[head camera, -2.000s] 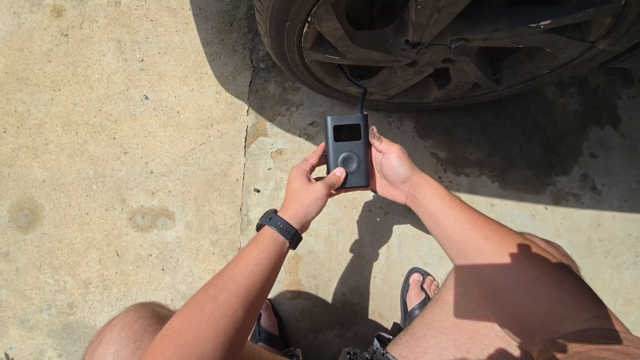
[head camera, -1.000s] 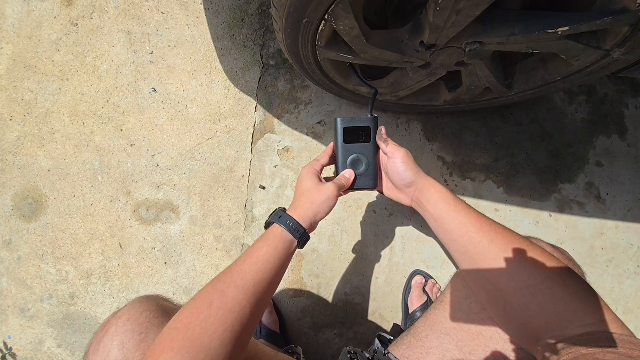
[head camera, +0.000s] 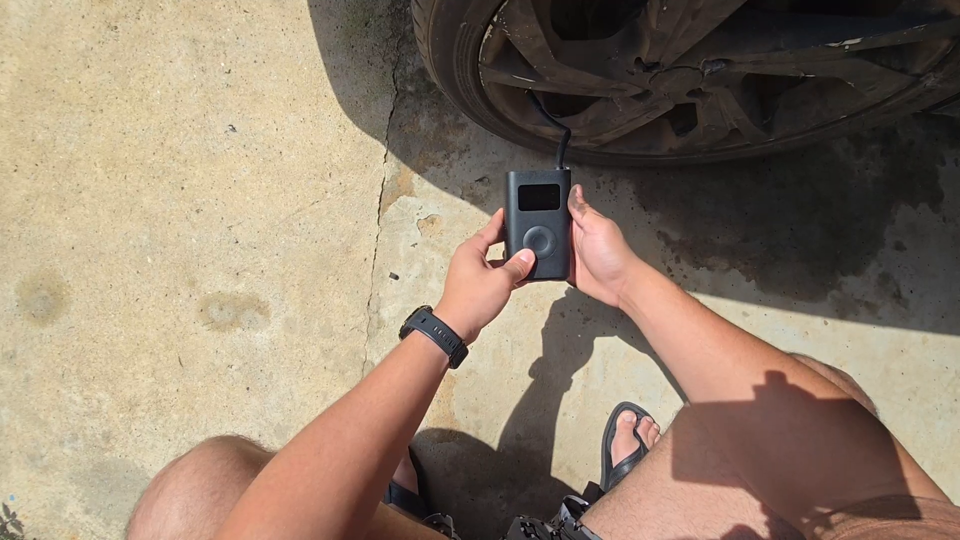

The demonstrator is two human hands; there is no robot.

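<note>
A dark portable electric air pump point(head camera: 538, 225) is held upright between my two hands, its small display and round control pad facing me. My left hand point(head camera: 484, 277) grips its lower left side, the thumb resting at the lower edge of the round pad. Against the pump's right side lies my right hand point(head camera: 600, 247), thumb up along the edge, its other fingers mostly hidden behind. From the pump's top a black air hose point(head camera: 562, 139) runs up into the spokes of a car wheel point(head camera: 675, 82); where it ends is hidden. The display looks dark.
The tire point(head camera: 450, 75) stands on cracked concrete ground point(head camera: 225, 225) just beyond the pump. Dark stains lie in the shade at right. My knees and feet in black flip-flops point(head camera: 619, 472) are close below my hands.
The display showed faint marks one second ago and looks dark now. Both hands have kept their hold on the pump.
</note>
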